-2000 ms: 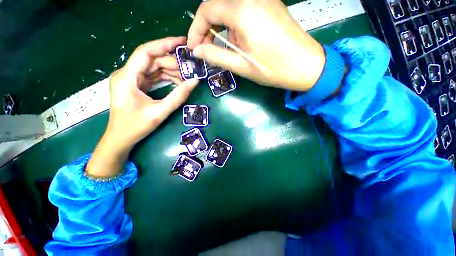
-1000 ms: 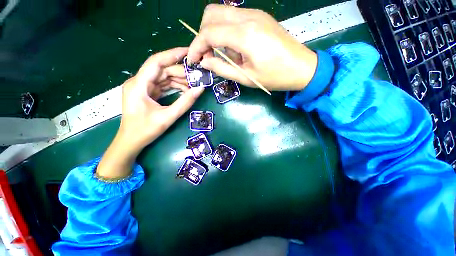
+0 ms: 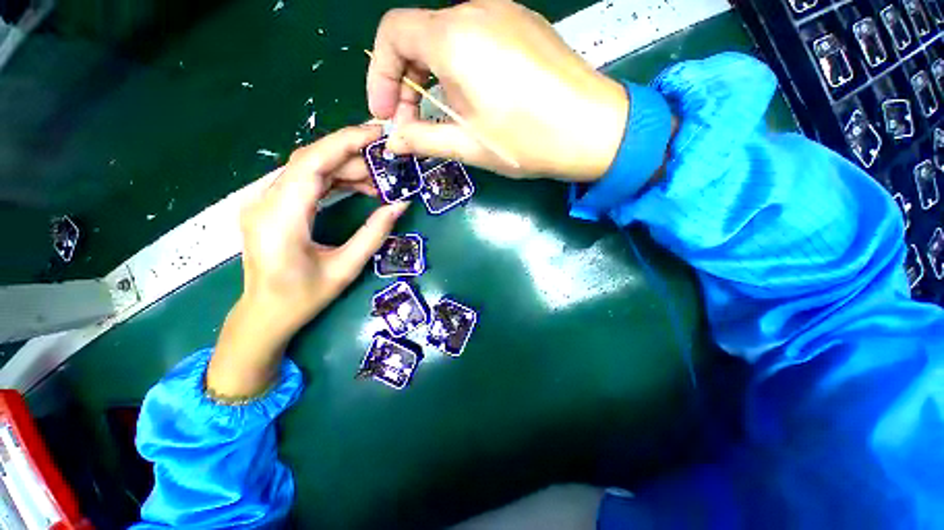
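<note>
My left hand (image 3: 300, 228) holds a small rounded-square module (image 3: 393, 178) with a dark inside and pale rim between thumb and fingers. My right hand (image 3: 492, 88) holds a thin pale wooden stick (image 3: 448, 109) and its fingertips are at the module's top edge. Whether the right fingertips touch the module or pinch a small part is unclear. Another module (image 3: 447, 186) lies just right of the held one. Several more modules (image 3: 400, 307) lie grouped on the glossy green worktop (image 3: 538, 404) below the hands.
A pale rail (image 3: 197, 230) crosses behind the hands, joined by a bracket (image 3: 57, 302) at left. Beyond it, the green belt (image 3: 207, 93) carries a single module (image 3: 64, 237). A black tray (image 3: 818, 98) of modules stands at right. A red bin (image 3: 39, 455) is at lower left.
The stick has tilted and shifted with my right hand, which moved slightly left. The held module has moved slightly down and left, now close against the loose one beside it. The view has shifted slightly.
</note>
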